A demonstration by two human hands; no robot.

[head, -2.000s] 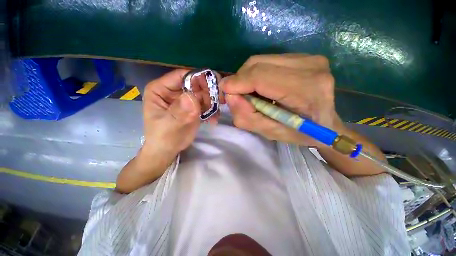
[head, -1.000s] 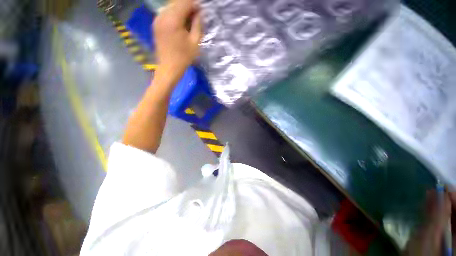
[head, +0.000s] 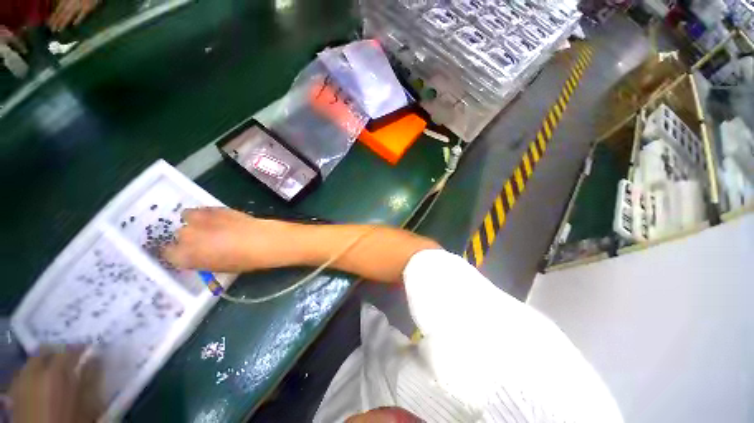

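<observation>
The white parts tray (head: 157, 171) lies on the green bench at the left, with a divider and small dark components (head: 163, 223) in both compartments. My right hand (head: 207, 240) is at the upper compartment, its fingertips among the clustered dark pieces. It holds the pen (head: 212, 283); only its blue rear end with the thin clear hose shows, and the tip is hidden. My left hand (head: 54, 388) is blurred at the lower left over the near end of the tray; whether it holds anything cannot be told.
An open black box (head: 269, 163) with a label, a crinkled clear bag (head: 318, 124) and an orange block (head: 395, 138) lie beyond my right arm. Stacked clear blister trays (head: 488, 41) stand behind. Glittery scraps (head: 213, 349) are near the bench edge. Another person's hand (head: 73, 11) shows top left.
The view has swung from the lap and blister sheet to the parts tray. My left hand has left the blister sheet and is at the tray. The metal frame no longer shows. My right hand is among the components.
</observation>
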